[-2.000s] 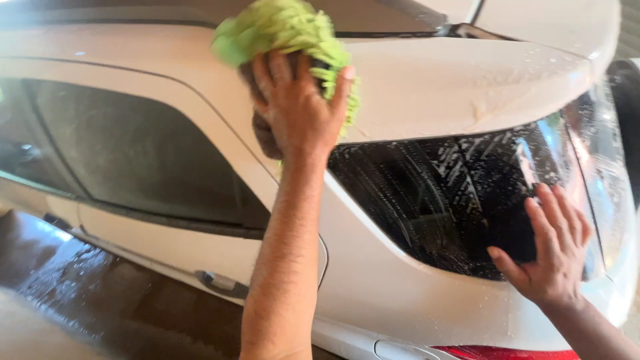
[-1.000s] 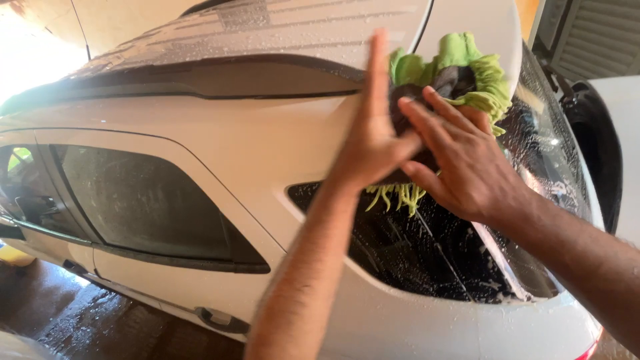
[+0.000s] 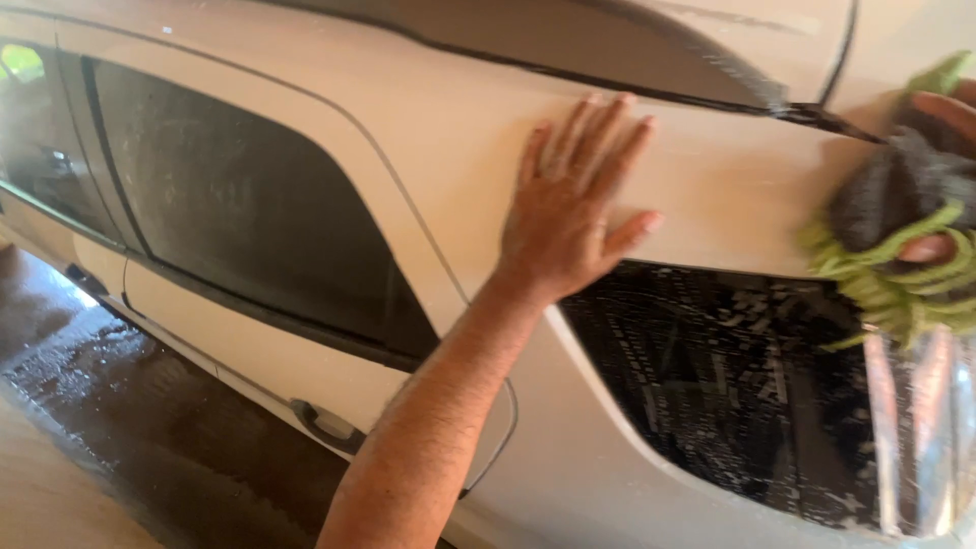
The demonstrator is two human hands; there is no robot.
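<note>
My left hand [image 3: 568, 210] lies with spread fingers on the pale body panel [image 3: 717, 191] of a car, just below the dark roof rail [image 3: 579, 49]. It holds nothing. At the right edge my right hand [image 3: 942, 152], partly cut off by the frame, grips a green and dark grey microfiber wash mitt [image 3: 877, 198] with long strands. The mitt rests on the panel and overlaps the upper edge of the wet rear quarter window [image 3: 724, 381]. Water drops and streaks mark that dark glass.
The rear door window [image 3: 244, 206] and a door handle [image 3: 328, 427] are to the left of my forearm. Wet dark floor [image 3: 168, 427] runs along the car's side at lower left. The fuel flap's curved seam shows beside my forearm.
The mitt was under my left hand two seconds ago; both hands were at it one second ago. Now my left hand is apart from it, flat on the panel, and my right hand has it.
</note>
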